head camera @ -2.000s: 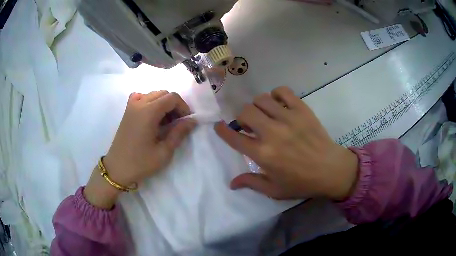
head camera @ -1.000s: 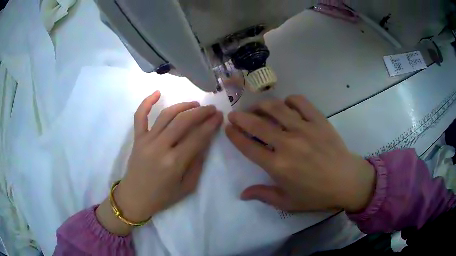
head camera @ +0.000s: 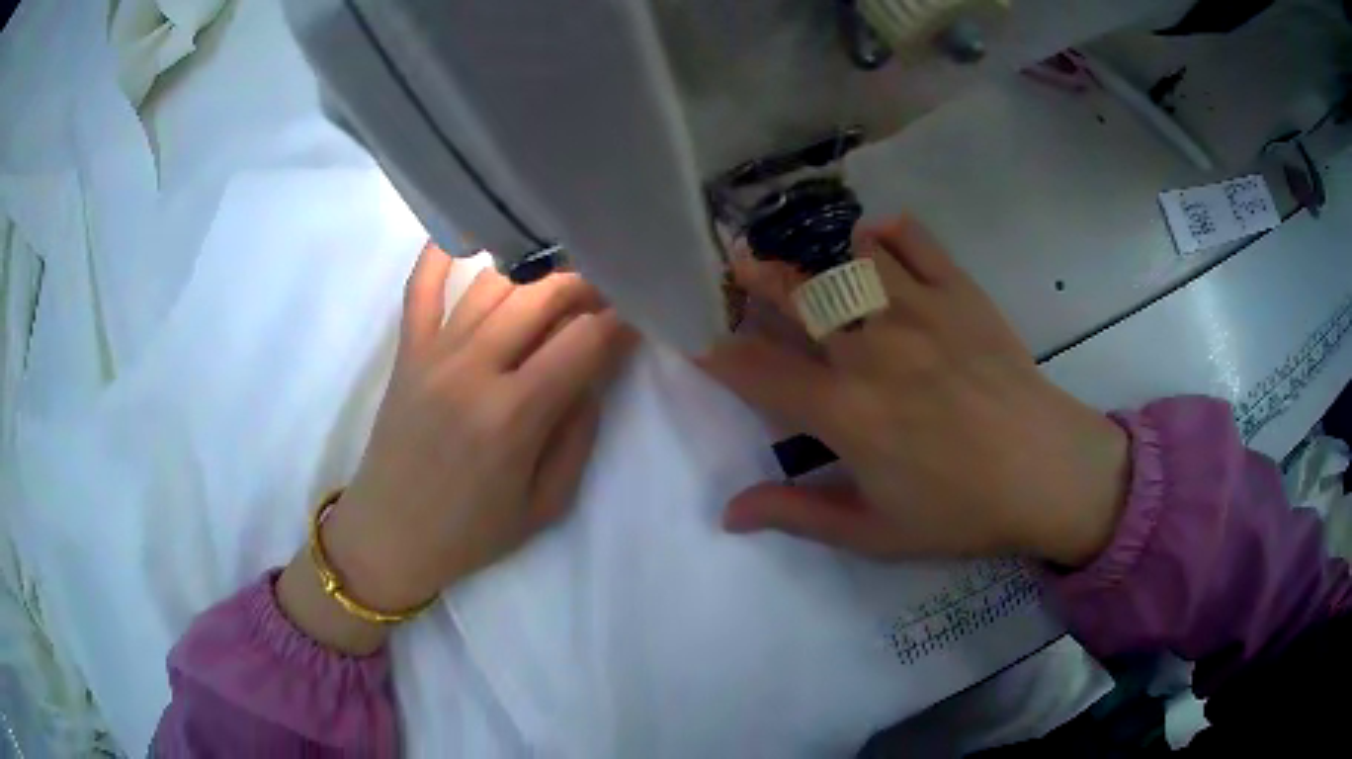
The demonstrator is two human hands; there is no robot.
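Note:
A large white fabric panel [head camera: 593, 593] lies over the bed and front of the table. My left hand [head camera: 482, 400] rests on it with fingers spread, fingertips near the lamp glow, partly behind the machine head [head camera: 519, 134]. My right hand [head camera: 934, 400] lies at the panel's right edge, its fingers reaching beside and behind the knurled cream knob [head camera: 842, 300]. The needle and presser foot are hidden by the machine head.
White cloth is heaped along the left side [head camera: 60, 341]. A white printed label [head camera: 1219, 214] lies on the bed at right. A pale stick-like tool [head camera: 1149, 111] lies behind it. Printed ruler scales [head camera: 964, 608] run along the table's front edge.
The machine head looks larger and further right in view, now covering the foot. My left hand has opened from pinching the fabric to lying flat. My right fingers have moved up beside the knob.

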